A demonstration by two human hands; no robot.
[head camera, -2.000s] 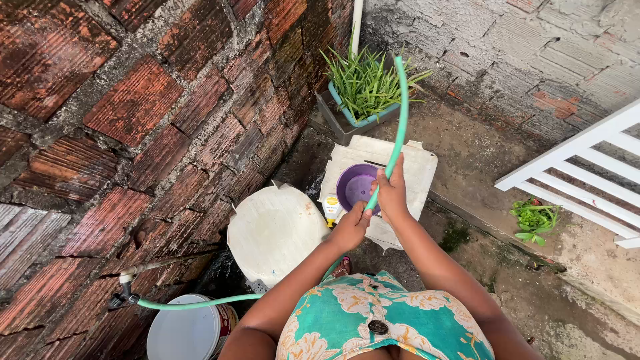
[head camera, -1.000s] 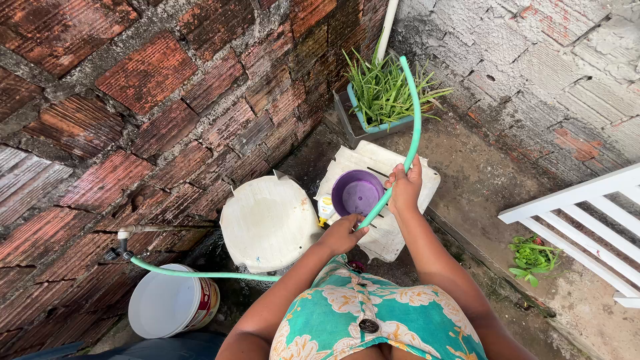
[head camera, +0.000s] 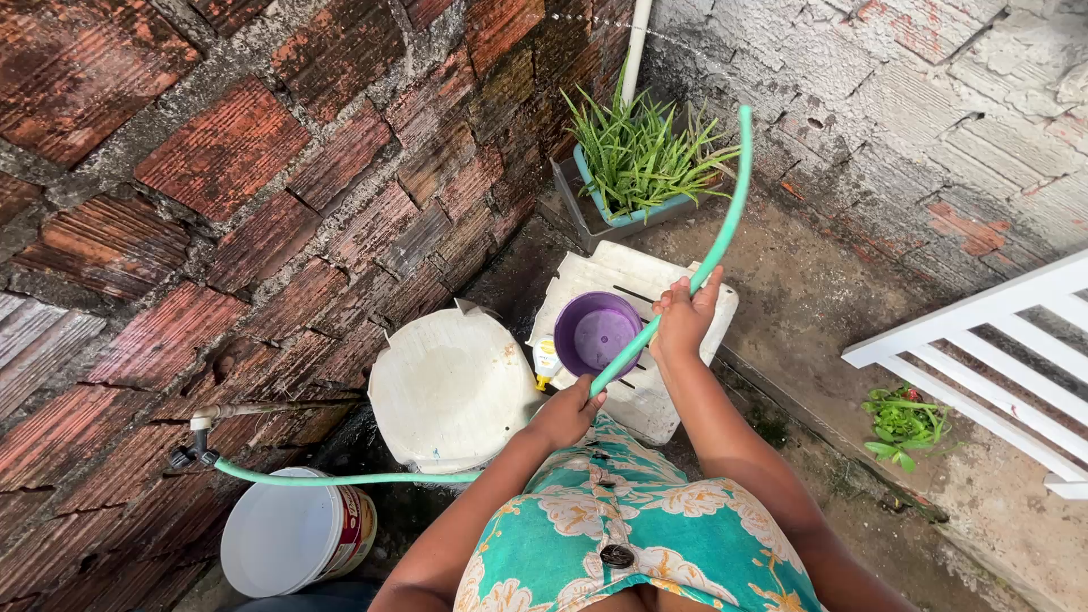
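Observation:
A green garden hose [head camera: 727, 225] runs from a black tap fitting [head camera: 202, 450] on the brick wall, passes out of sight by my left arm and comes up through both hands. My left hand [head camera: 568, 414] grips it low, near my dress. Farther along, my right hand [head camera: 682, 319] holds it, with the free end curving upward beyond. Beneath the hose stands a purple plastic pot [head camera: 597, 333] on a white slotted plastic surface [head camera: 578, 280]. A white bottle with a yellow top [head camera: 546, 361] is beside the pot. Thin water drops cross the air near the white pipe [head camera: 636, 51].
A worn white round-cornered plastic seat or lid [head camera: 450, 387] lies left of the pot. A white bucket [head camera: 280, 531] stands below the tap. Spiky green plants [head camera: 633, 153] fill a planter in the corner. At right are a white slatted wooden piece [head camera: 960, 319] and a small leafy plant [head camera: 905, 425].
Water drops now show in the air near the corner pipe. Both hands keep their hold on the hose, its free end still raised. The view has shifted slightly.

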